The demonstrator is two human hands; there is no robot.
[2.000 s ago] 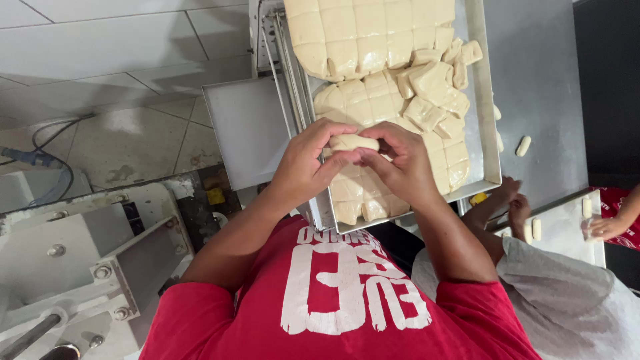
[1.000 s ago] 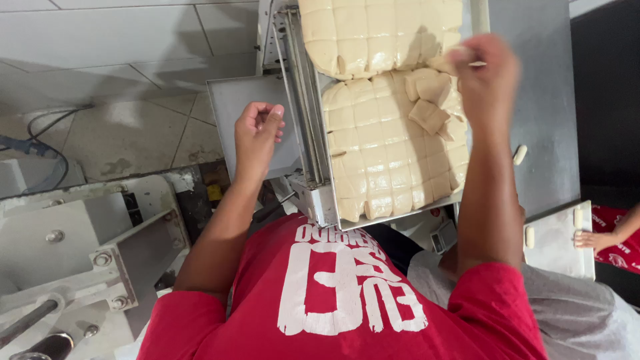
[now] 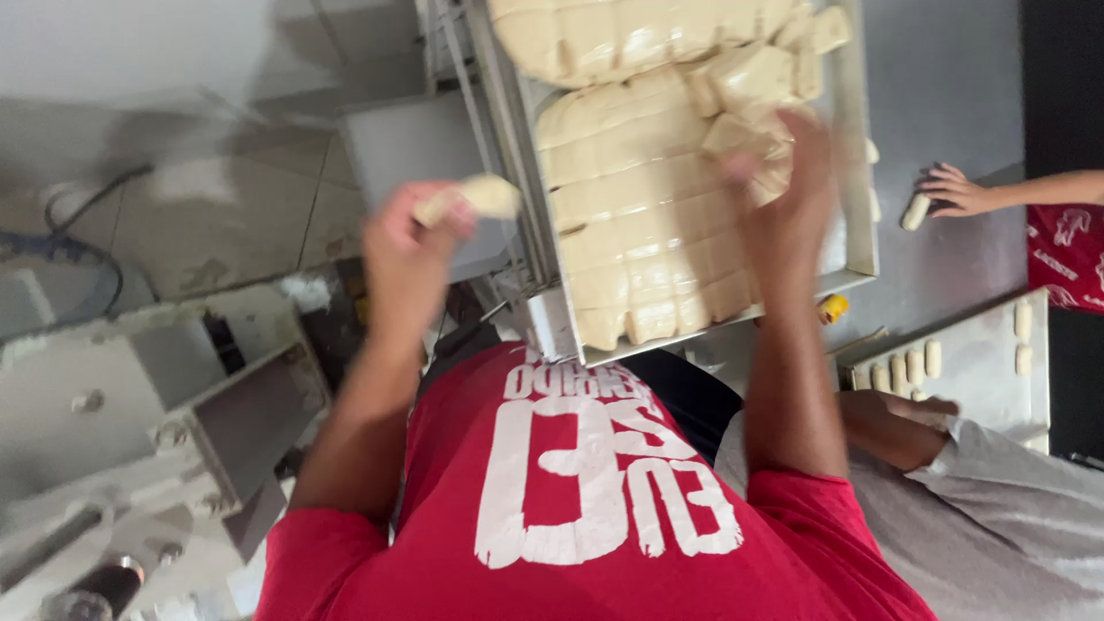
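Observation:
My left hand [image 3: 418, 233] holds a small piece of pale dough [image 3: 470, 200] between thumb and fingers, left of the tray. My right hand [image 3: 780, 172], blurred by motion, is at the loose dough pieces [image 3: 750, 73] on the right side of the metal tray [image 3: 862, 198]; whether it grips one I cannot tell. The tray bears a scored slab of dough [image 3: 642, 207] in front of me, with another slab [image 3: 638, 34] beyond it.
At the right, a co-worker's hand [image 3: 957, 191] touches a dough roll [image 3: 916, 211] on the metal table [image 3: 949, 95]. Another co-worker's arm [image 3: 888, 423] is beside a tray of rolls [image 3: 983, 362]. Metal rails [image 3: 513, 147] border the dough tray; machinery [image 3: 216, 431] stands at lower left.
Two seconds ago both hands held a dough piece together; a second ago my left hand was empty. Now it holds a piece. A co-worker's hand has moved onto the table at the right.

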